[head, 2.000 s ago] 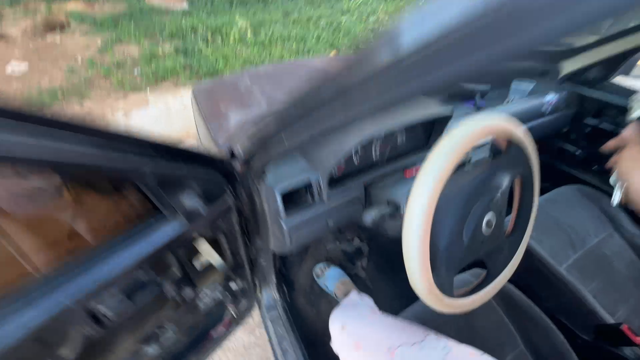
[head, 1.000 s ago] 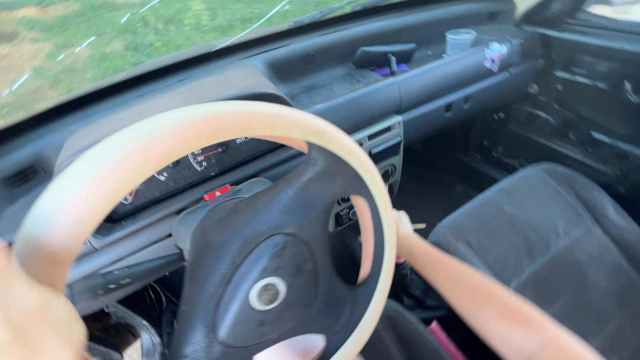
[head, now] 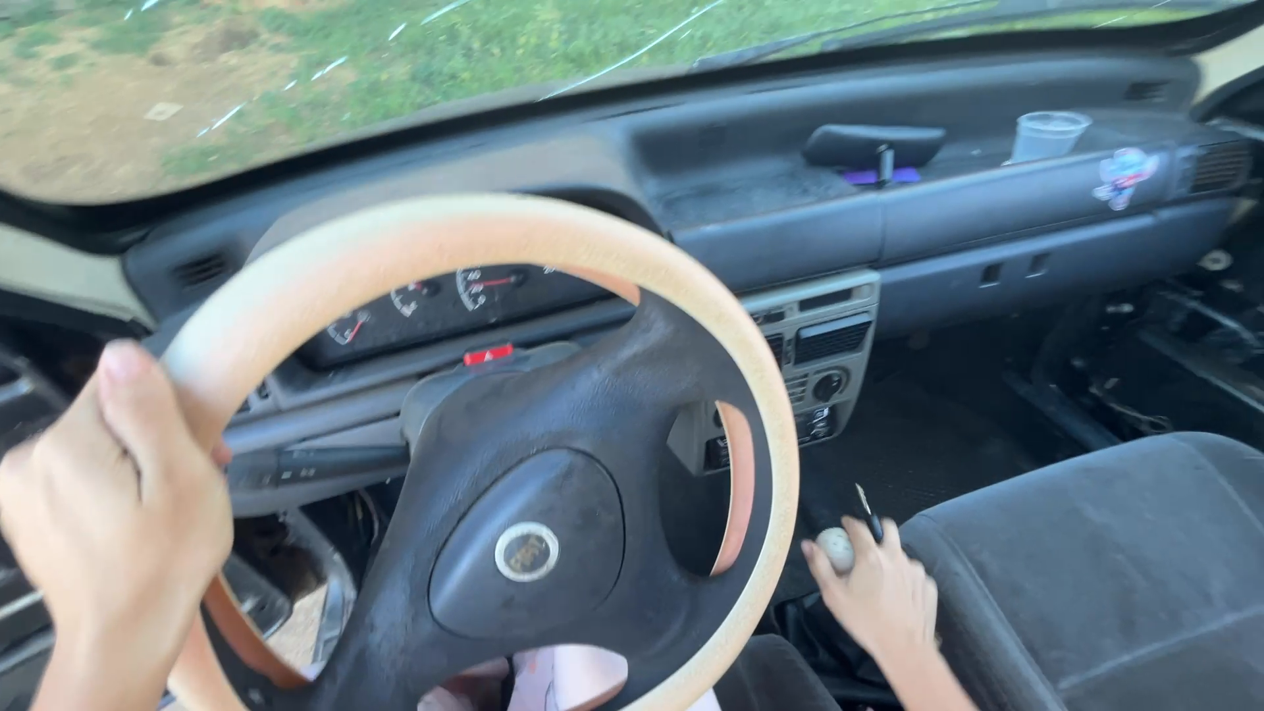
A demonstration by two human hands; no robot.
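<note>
My left hand [head: 123,504] is wrapped around the left side of the rim of a steering wheel [head: 474,232], which has a pale tan cover and a dark hub with a round badge. To the right of the wheel, my right hand [head: 884,588] rests on a round, pale gear shift knob [head: 835,549], its fingers over the knob's side. A key [head: 868,512] with a black head sticks up between the fingers of that hand. Its metal blade points up and forward. Behind the wheel, the instrument cluster [head: 425,301] shows partly through the rim.
A plastic cup [head: 1049,135] and a detached rear-view mirror [head: 874,145] lie on the dashboard [head: 780,222]. The centre console panel [head: 820,355] stands right of the wheel, the grey passenger seat [head: 1116,583] beside my right hand. A control stalk [head: 326,464] juts out left of the column.
Two seconds ago the view was from outside the open driver's door; now it is from the driver's seat. My right hand has moved from beside the wheel's right rim to the gear knob.
</note>
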